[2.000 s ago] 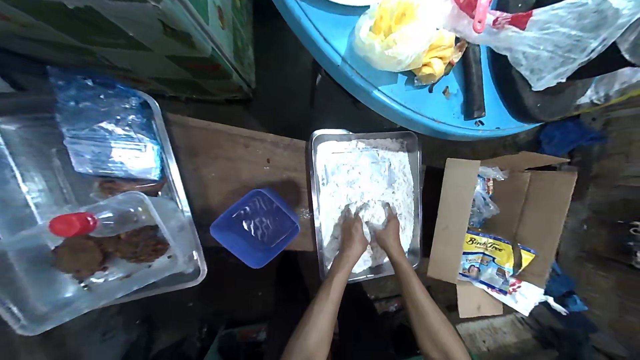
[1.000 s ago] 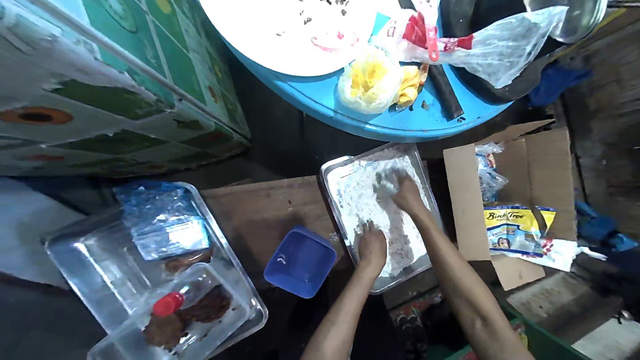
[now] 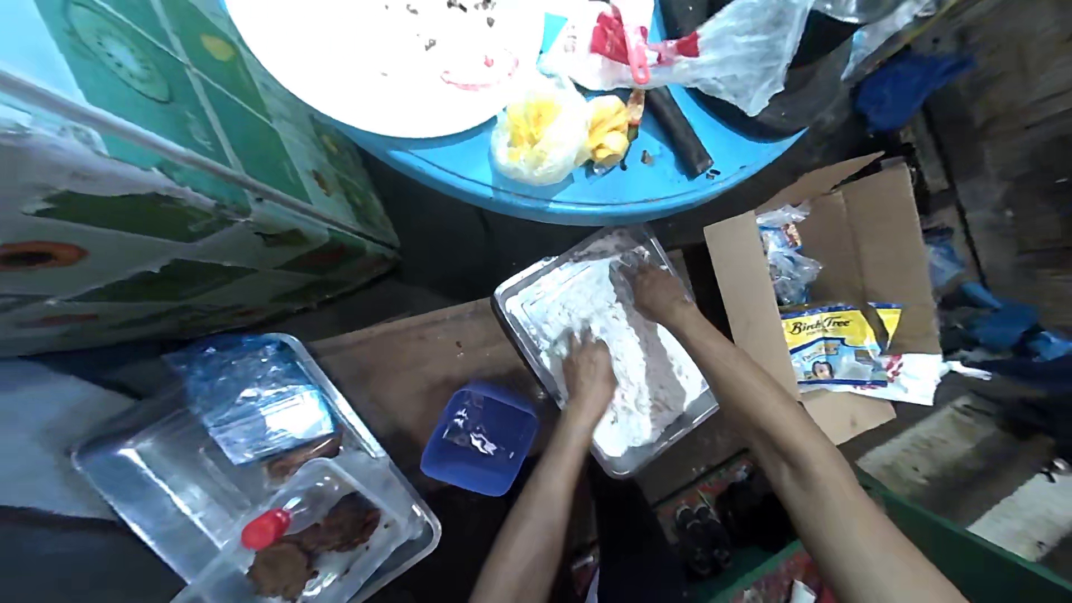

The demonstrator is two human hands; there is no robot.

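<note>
A clear rectangular plastic container holds a layer of white powder, with a brownish strip showing along its right part. My left hand rests with its fingertips in the powder near the container's left side. Toward the far right corner, my right hand has its fingers down in the powder, partly hidden by the hand itself. Whether either hand grips any powder is not clear. Just left of the container stands a blue plastic tub with some shiny liquid or reflection inside.
A wooden bench lies beneath the tub. At the left, a clear plastic bin holds brown lumps, a red-capped bottle and blue plastic wrap. A blue round table bears bagged yellow stuff. An open cardboard box with packets stands right.
My hands, side by side in the powder two seconds ago, are now apart, the right one at the far right corner. A brownish strip now shows in the powder. The view has turned.
</note>
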